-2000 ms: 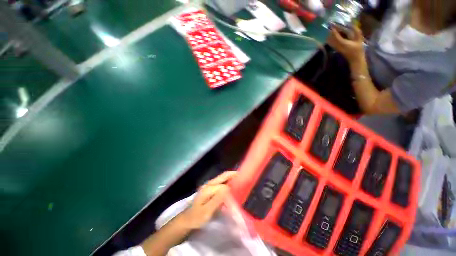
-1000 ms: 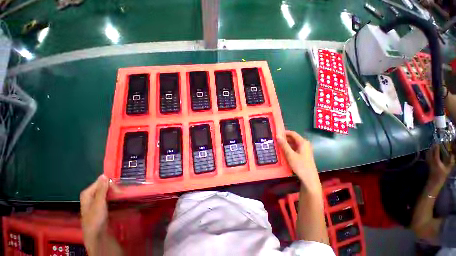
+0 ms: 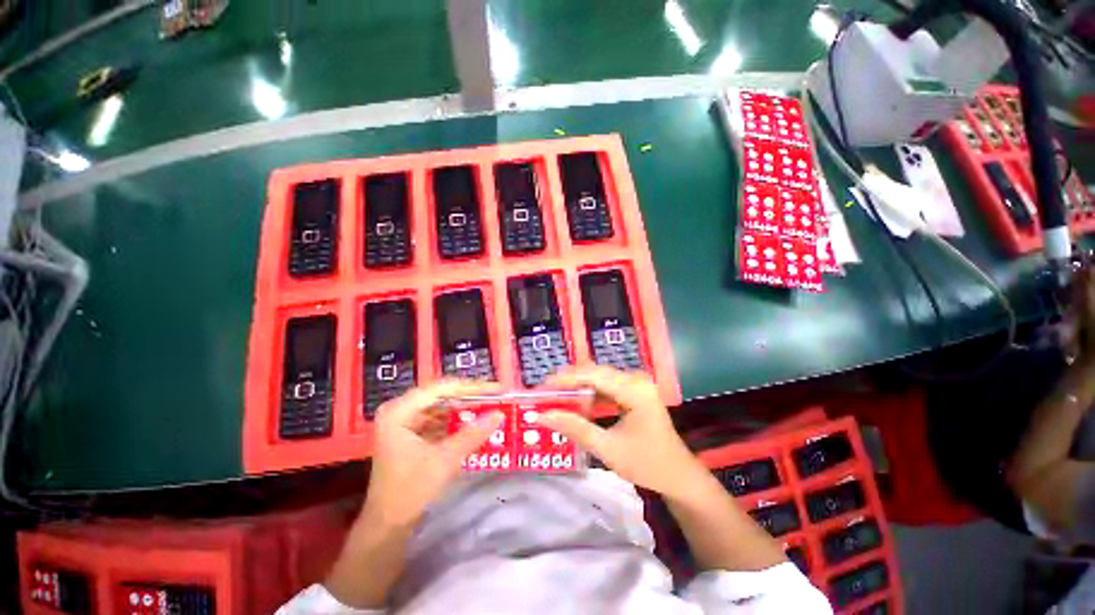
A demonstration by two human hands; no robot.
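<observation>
An orange-red foam tray (image 3: 259, 360) lies on the green bench in front of me. It holds two rows of black keypad phones (image 3: 316, 228) with dark screens. My left hand (image 3: 420, 451) and my right hand (image 3: 630, 427) hold a short red-and-white film sheet (image 3: 516, 437) between them, over the tray's near edge. The sheet shows two joined labels with white icons and "H5606". The fingers of both hands are at its upper edge and face. A stack of longer red film sheets (image 3: 781, 192) lies right of the tray.
Stacked trays of labelled phones (image 3: 132, 555) are low at left. Stacked trays with dark-screened phones (image 3: 829, 511) are low at right. A white machine (image 3: 907, 90) with a black hose (image 3: 1039, 132), a white smartphone (image 3: 931, 190) and another tray (image 3: 1009, 180) are at right. Another person's arm (image 3: 1057, 445) shows at the right edge.
The tray was carried at the right, then placed on the bench before me. Both hands have let go of it and now hold a red film sheet.
</observation>
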